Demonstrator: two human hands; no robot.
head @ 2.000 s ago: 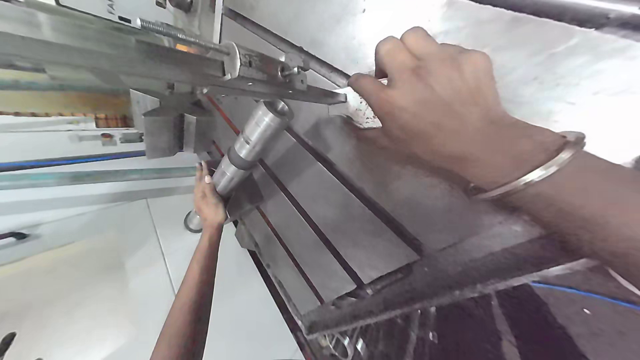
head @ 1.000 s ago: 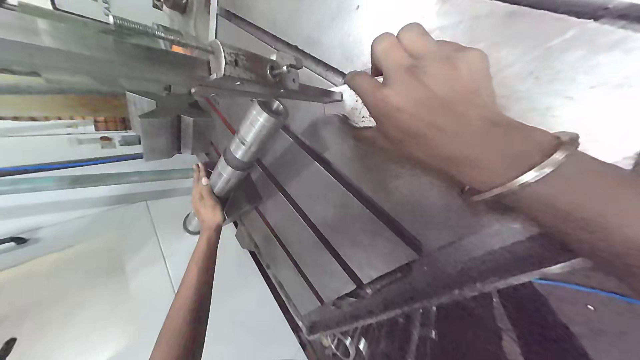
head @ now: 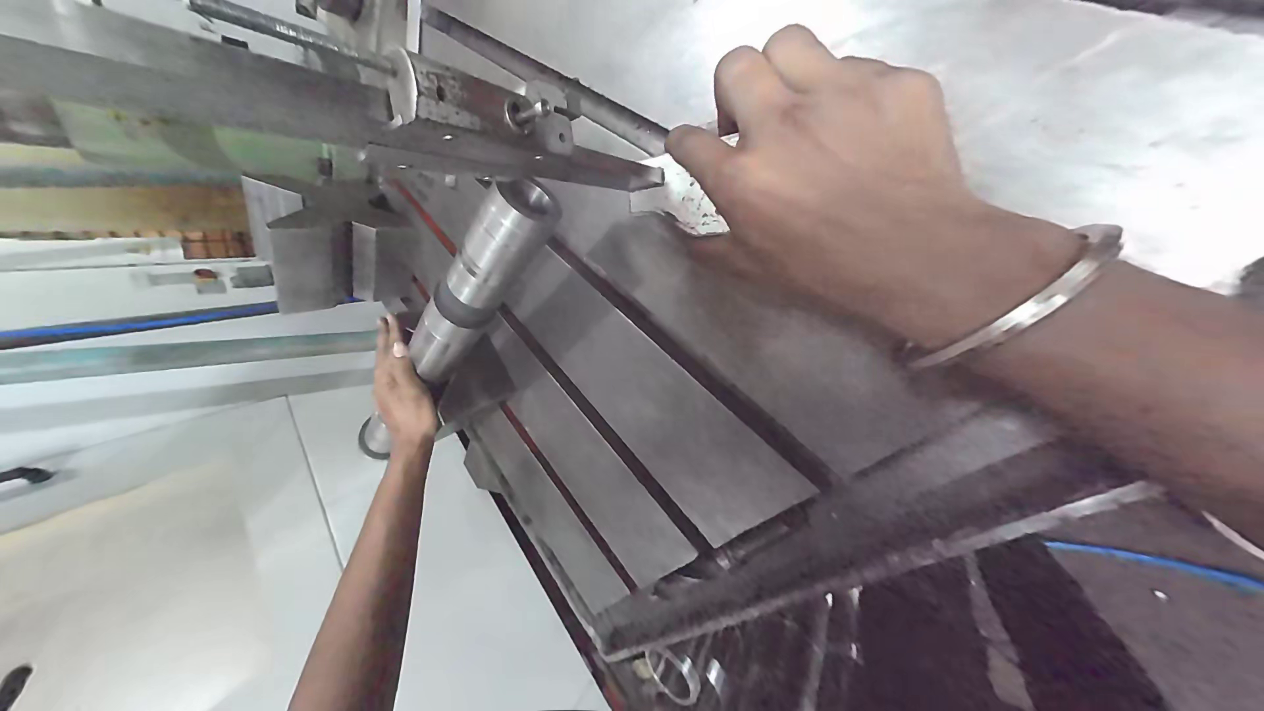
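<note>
A hollow steel cylinder [head: 486,262] with a darker band lies tilted above a slotted metal machine table [head: 652,415]. Against its lower left side rests my left hand [head: 403,390], fingers extended; whether they grip it is unclear. My right hand [head: 820,148], with a metal bangle at the wrist, is at the upper right, fingers curled beside a worn white part [head: 691,193]. What its palm holds is hidden. Between the cylinder and this hand a flat metal bar [head: 602,168] ends in a point.
A metal bracket with a bolt [head: 484,104] and a threaded rod [head: 296,38] cross the upper left. Grey V-shaped metal blocks [head: 311,247] stand behind the cylinder. A raised metal edge [head: 889,533] bounds the table's near side. A blue hose [head: 1155,558] lies at lower right.
</note>
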